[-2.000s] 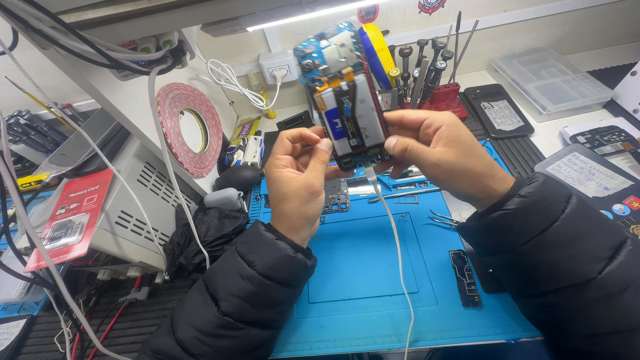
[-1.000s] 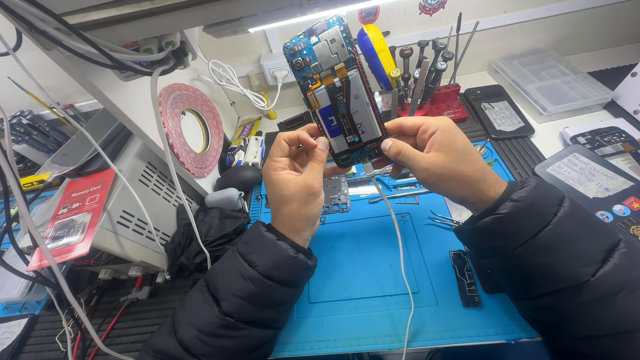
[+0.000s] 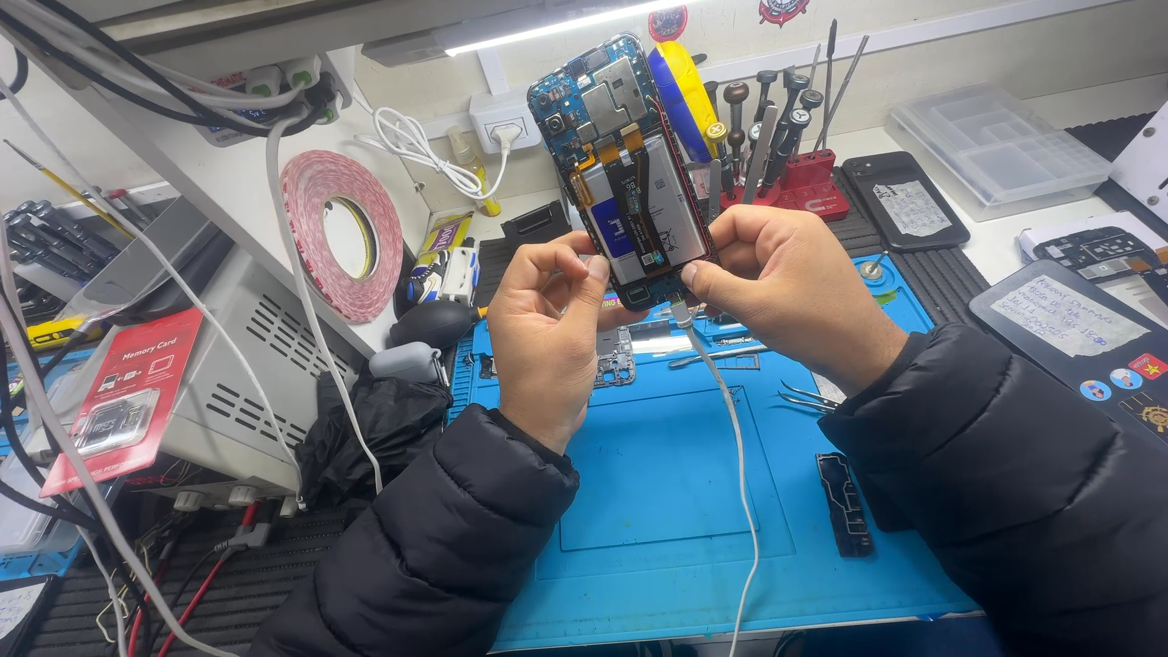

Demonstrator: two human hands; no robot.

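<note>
An opened smartphone (image 3: 630, 173), its circuit board, battery and flex cables bared, is held upright and slightly tilted above the mat. My left hand (image 3: 557, 319) grips its lower left edge between thumb and fingers. At the lower right edge, my right hand (image 3: 789, 283) holds it with thumb and fingers. A white charging cable (image 3: 725, 392) is plugged in at the phone's bottom and runs down over the blue silicone mat (image 3: 666, 474). Below the phone lies a metal phone frame part (image 3: 615, 356). Tweezers (image 3: 808, 398) and a black plastic phone part (image 3: 842, 505) rest near my right sleeve.
Behind the phone stands a red screwdriver holder (image 3: 808, 187). To the right are a black phone (image 3: 903, 201) and a clear compartment box (image 3: 999, 151). At left are a tape roll (image 3: 342, 235), a black air blower (image 3: 433, 324) and a grey bench device (image 3: 237, 365) among cables.
The phone has turned from a more tipped pose two seconds ago to face me more fully, its upper board showing more. Both hands keep their hold.
</note>
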